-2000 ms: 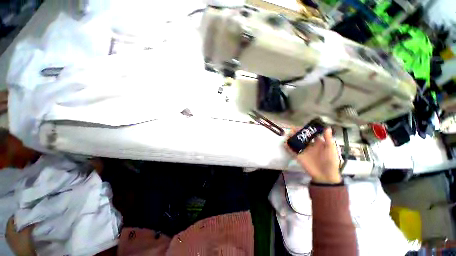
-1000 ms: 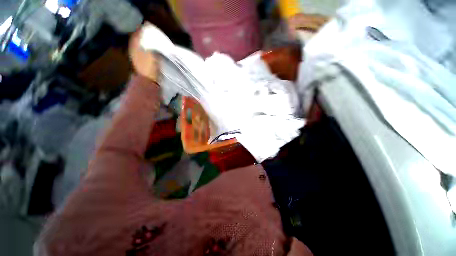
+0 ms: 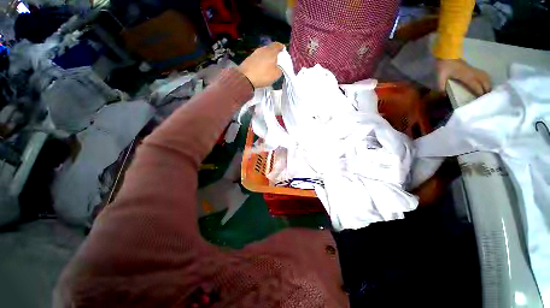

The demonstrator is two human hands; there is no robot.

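Note:
My left hand (image 3: 263, 65) is at the far left corner of an orange basket (image 3: 256, 178), its fingers closed on the edge of a white cloth piece (image 3: 289, 81). White cut pieces (image 3: 362, 174) are heaped in the basket and hang over its near rim. Some dark edging shows at the near rim. A strip of white cloth runs from the heap to the white garment panel (image 3: 512, 111) on the table at right. My right hand is not in view.
The machine table (image 3: 491, 234) with its ruler-marked edge stands at right. Another person's hand (image 3: 463, 77) in a yellow sleeve rests on the table corner, beside a pink checked garment. Grey-white cloth bundles (image 3: 99, 150) lie at left. Green floor shows beneath the basket.
The view has swung left from the sewing machine to the basket. My left hand has gone from blurred to clear and still holds white cloth. My right hand, earlier holding a small black object, has left view.

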